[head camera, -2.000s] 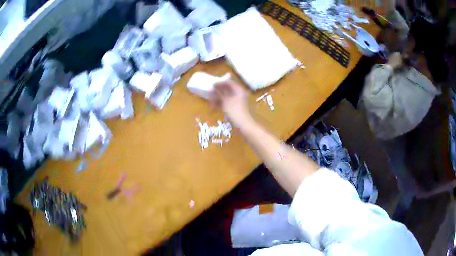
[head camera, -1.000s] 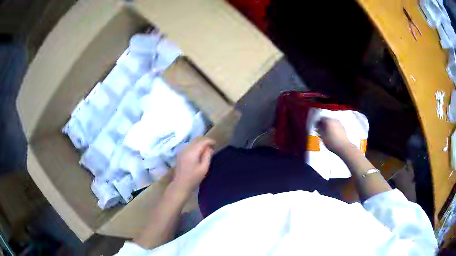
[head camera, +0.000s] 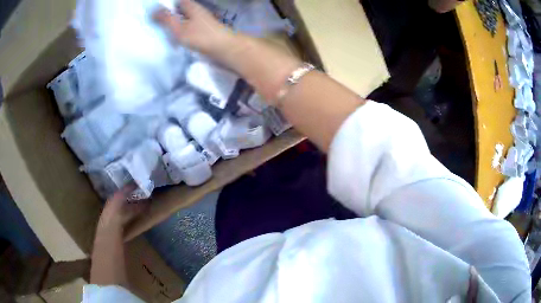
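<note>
An open brown carton (head camera: 350, 50) holds rows of white plastic housings (head camera: 201, 125), some under translucent wrap. A blurred, crumpled white plastic bag (head camera: 127, 59) is raised over the housings at the upper left. My right hand (head camera: 190, 25), with a bracelet on the wrist, reaches across the carton and has its fingers on the bag's edge. My left hand (head camera: 126, 204) is inside the carton's near edge, against the end of one housing. Its fingertips are partly hidden and blurred, so its grip is unclear.
The orange-yellow bench (head camera: 483, 112) curves along the right, bearing a row of housings, pink-handled nippers (head camera: 497, 77), small white pieces (head camera: 497, 157), a puffy parts bag (head camera: 508, 196) and a dark metallic heap (head camera: 487, 15). Another person's hand (head camera: 444, 5) shows at the top.
The view has shifted, with the carton now nearer. My right hand has moved from the stool to the bag, which is raised off the housings. My left hand has moved into the carton's near side.
</note>
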